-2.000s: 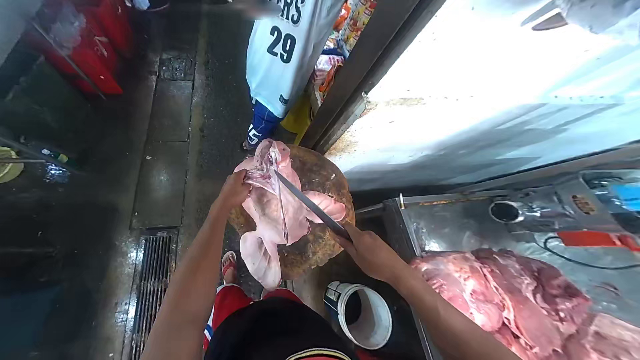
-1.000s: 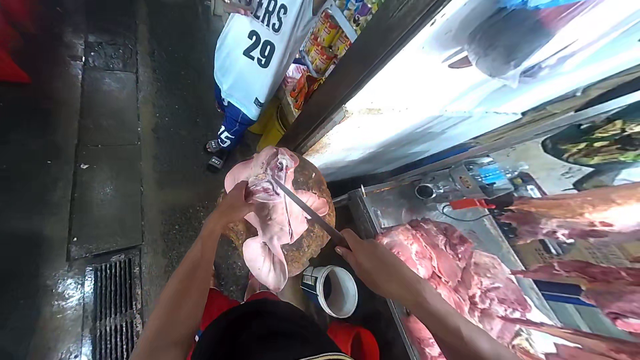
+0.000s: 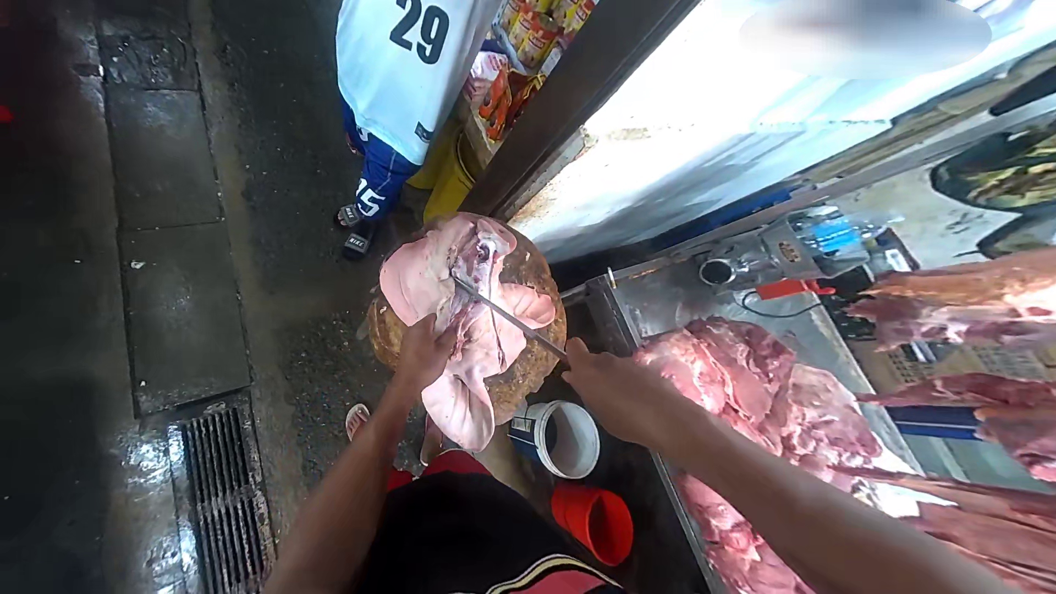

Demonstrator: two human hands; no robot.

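A pig's head (image 3: 462,408), opened out with its ears spread, lies on a round wooden chopping block (image 3: 528,375). My right hand (image 3: 606,379) grips the handle of a long narrow knife (image 3: 516,323) at the block's right side. The blade slants up and left across the meat, its tip at the flesh left of centre. On the near left part of the head, my left hand (image 3: 427,353) has its fingers pressed on and around the flesh; the fingertips are partly hidden.
A person in a white shirt (image 3: 404,74) stands beyond the block. Right of it, a metal table (image 3: 672,309) bears raw meat (image 3: 734,379) and a meat grinder (image 3: 755,260); more meat hangs at far right. A white bucket (image 3: 569,441) and a red bucket (image 3: 592,520) stand below.
My left hand has moved from the far left edge of the pig's head to its near left part. The knife tip has shifted left on the meat. The view has turned to the right.
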